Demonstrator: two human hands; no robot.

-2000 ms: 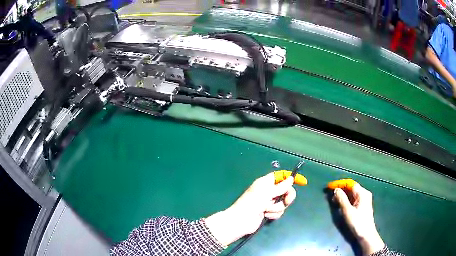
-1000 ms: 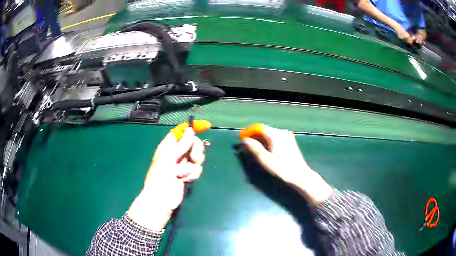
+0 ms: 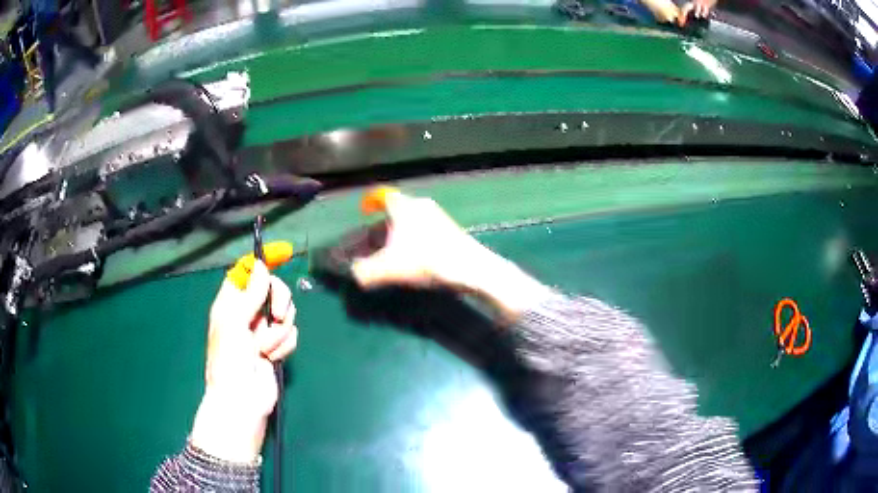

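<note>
My left hand (image 3: 252,323), with orange finger cots, is at the lower left and holds a thin black cable (image 3: 279,424) upright between thumb and fingers. The cable's tip points up above the fingers, and its tail runs down to the bottom edge. The tip's details are too small to tell. My right hand (image 3: 416,246), with an orange cot on a finger, is to the right of it, slightly blurred, with thumb and forefinger apart and nothing seen between them. A tiny shiny piece (image 3: 305,284) lies on the green bench top (image 3: 385,366) between the hands.
Orange-handled scissors (image 3: 791,329) lie at the right. Cabled machinery (image 3: 144,183) stands at the left, its thick black hose reaching over the rail. A dark metal rail (image 3: 578,135) and green conveyor (image 3: 462,53) run behind. Another person's hands (image 3: 682,12) show at the top right, and blue cloth at the right edge.
The view has swung right, so the machinery and scissors sit further left. My right hand's thumb and forefinger have spread apart. My left hand still holds the cable.
</note>
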